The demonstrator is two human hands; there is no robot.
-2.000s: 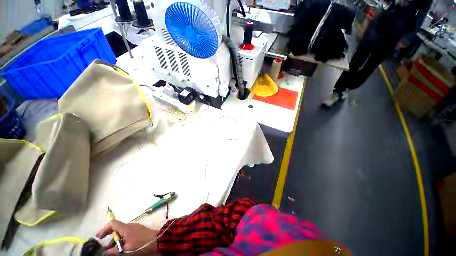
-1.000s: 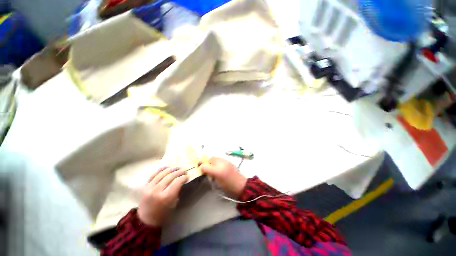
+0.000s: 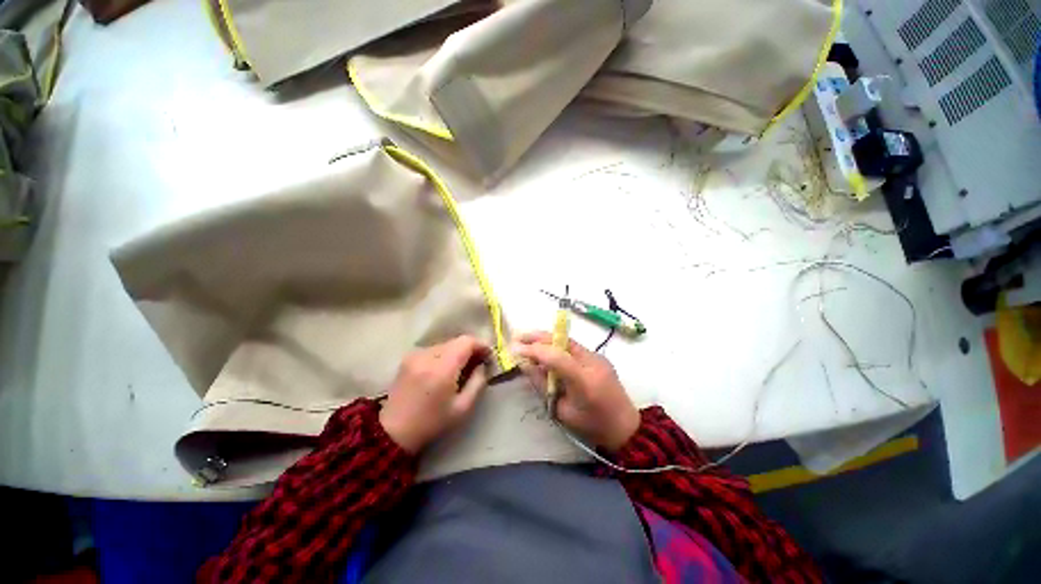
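Observation:
A beige sewn panel (image 3: 308, 285) with yellow binding tape (image 3: 466, 234) along its right edge lies in front of me. My left hand (image 3: 434, 386) pinches the panel near the lower end of the tape. My right hand (image 3: 582, 386) holds a pale yellow pen-like tool (image 3: 559, 340), pointing up and away, beside the same corner. Its thin cord (image 3: 639, 469) runs from the rear end over my right sleeve. The fingertips of both hands are close together at the corner. A green-handled pointed tool (image 3: 611, 318) lies on the table just beyond my right hand.
More beige pieces (image 3: 502, 74) with yellow edges lie at the back of the white table (image 3: 69, 376). Loose threads (image 3: 799, 188) lie at the back right, by a power strip (image 3: 842, 137) with a black plug (image 3: 888, 151). A white vented machine (image 3: 965, 103) stands at the right.
The view has swung down and left from the fan and aisle to the work. My left hand has come into view on the panel. My right hand still holds the yellow tool, now with its tip raised.

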